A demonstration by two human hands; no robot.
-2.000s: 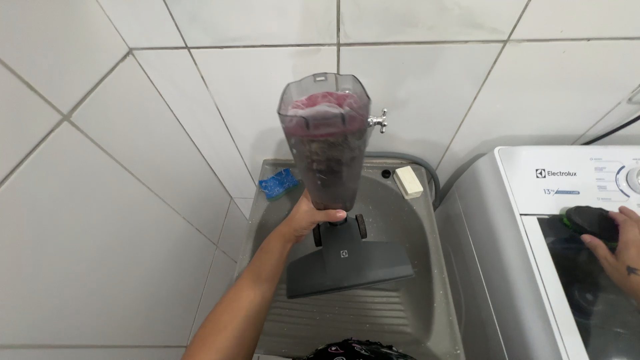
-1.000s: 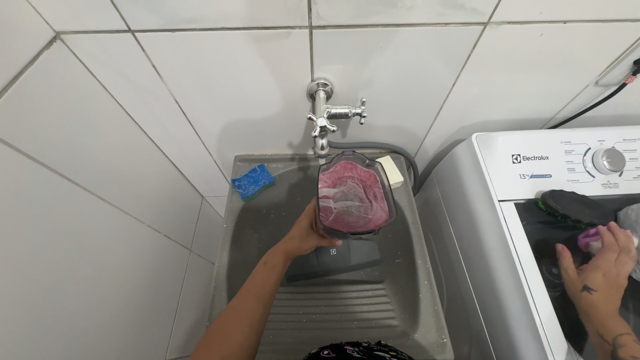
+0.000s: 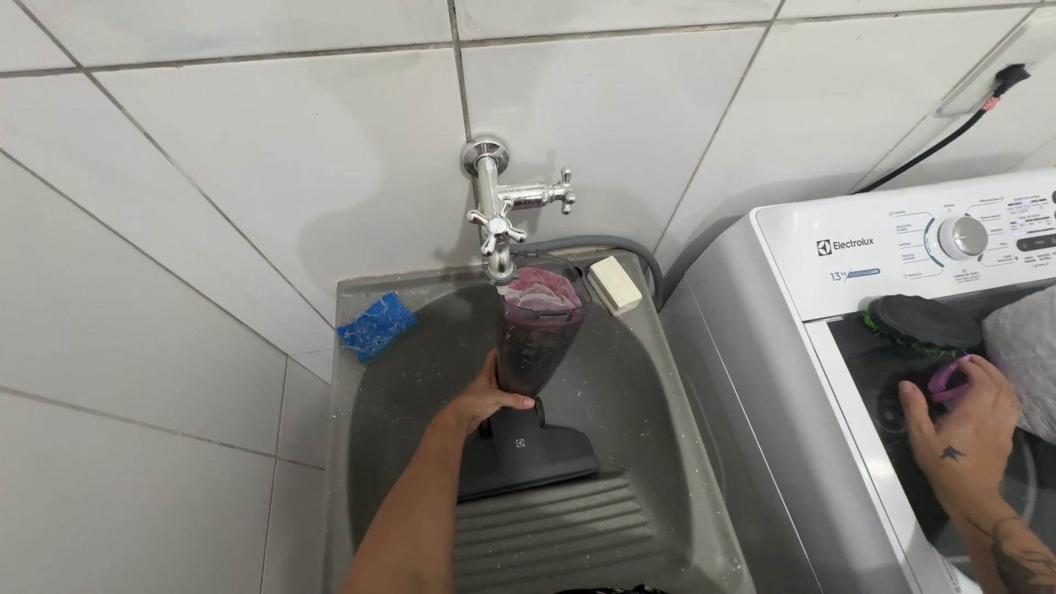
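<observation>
My left hand (image 3: 487, 398) grips the lower part of a clear dark plastic vacuum cleaner container (image 3: 540, 342), which has pinkish, frothy contents near its open top. The container stands tilted under the spout of a chrome faucet (image 3: 497, 227). Below it, a dark grey vacuum floor nozzle (image 3: 528, 454) lies in the grey laundry sink (image 3: 709, 462). My right hand (image 3: 961, 412) is over the washing machine's dark lid, its fingers on a purple plastic handle (image 3: 949, 381); the rest of that object is hidden. A black-backed scrub brush with green bristles (image 3: 924, 322) lies just behind.
A blue sponge (image 3: 377, 327) rests on the sink's back left corner and a cream soap bar (image 3: 615, 285) on the back right. A white washing machine (image 3: 767, 346) stands at the right, with a grey cloth (image 3: 1027, 355) on its lid. A grey hose runs behind the sink.
The container has moved under the faucet since two seconds ago. My right hand has let go of the black brush, which now lies on the washing machine, and has its fingers on the purple handle.
</observation>
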